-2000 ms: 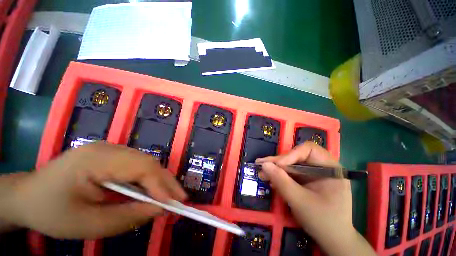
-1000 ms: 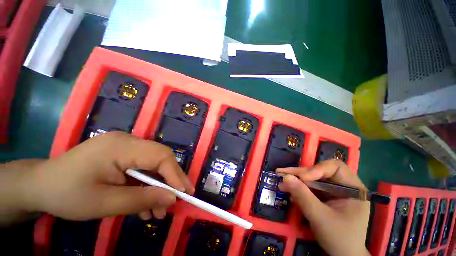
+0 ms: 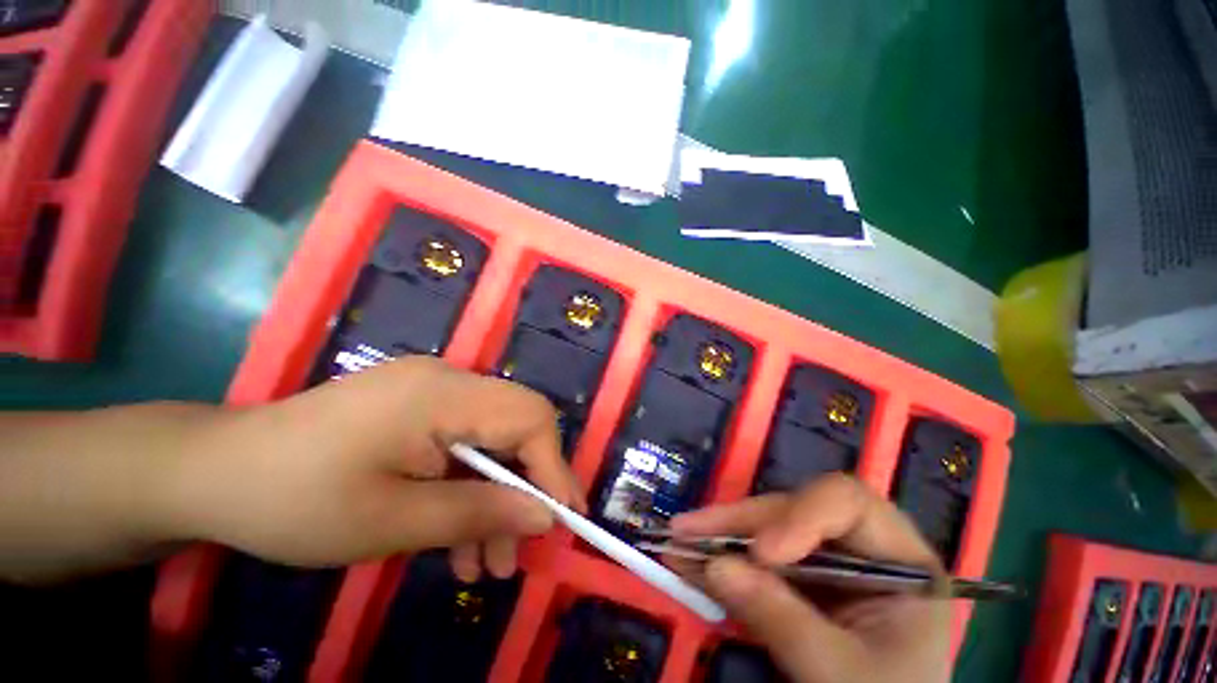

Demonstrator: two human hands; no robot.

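Note:
My left hand (image 3: 387, 474) holds a white backing sheet (image 3: 587, 531), seen nearly edge-on, between thumb and fingers above the tray. My right hand (image 3: 834, 574) holds dark tweezers (image 3: 868, 574) like a pen. Their tips are close to the backing sheet; whether they touch it or hold a label cannot be told. Half-assembled black phones lie open-backed in the slots of a red foam tray (image 3: 541, 214). The middle upper phone (image 3: 681, 400) shows its gold round part and silvery card holder. The hands hide parts of other phones.
Beyond the tray lie a large white sheet (image 3: 534, 94), a black piece on white liner (image 3: 767, 200) and a curled white liner (image 3: 240, 114). More red trays stand at left (image 3: 80, 214) and lower right (image 3: 1134, 560). A grey machine (image 3: 1154, 200) with yellow tape (image 3: 1041, 314) is at right.
My right hand and tweezers have moved left and down from the fourth upper phone to the backing sheet. The view has shifted, so the tray appears further right. My left hand still holds the sheet.

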